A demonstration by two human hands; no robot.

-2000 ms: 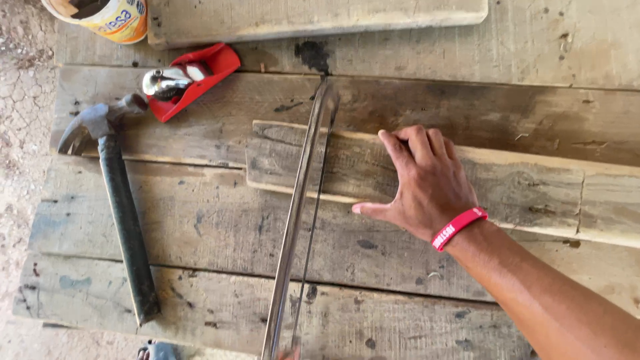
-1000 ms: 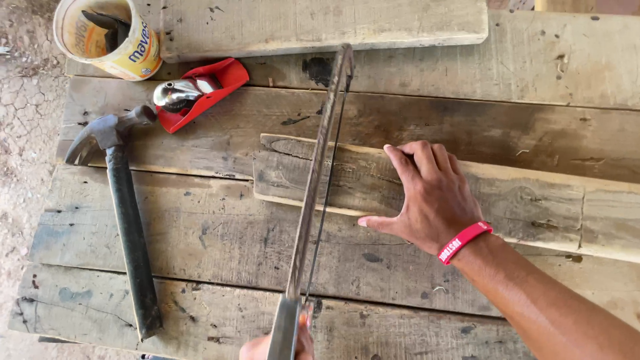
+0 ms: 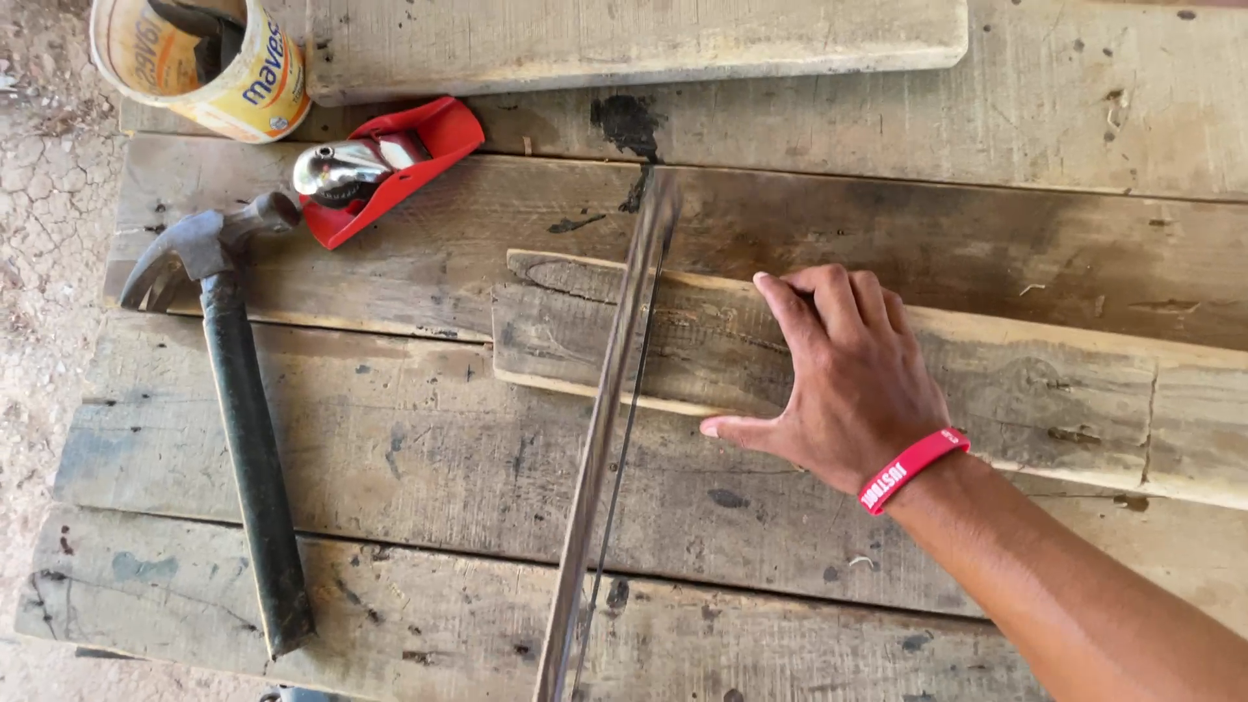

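Note:
A worn wooden board (image 3: pixel 1043 390) lies across the planks. My right hand (image 3: pixel 843 380), with a red wristband, grips it from above, thumb at the near edge and fingertips at the far edge. Left of that hand, a hacksaw (image 3: pixel 611 390) crosses the board near its left end, its thin blade on the side toward my hand. The saw's far end is blurred, and its handle lies below the picture. My left hand is out of view. How deep the blade sits in the wood cannot be told.
A claw hammer (image 3: pixel 244 419) lies left of the saw. Beyond it are a red block plane (image 3: pixel 390 171) and a yellow-white plastic tub (image 3: pixel 258 88) holding a dark object. A thick board (image 3: pixel 634 44) lies along the back. The plank top's left edge borders cracked ground.
The hacksaw has moved toward me since a second ago, after being farther forward. My left hand, at its handle then, has left the picture. My right hand keeps its hold on the board.

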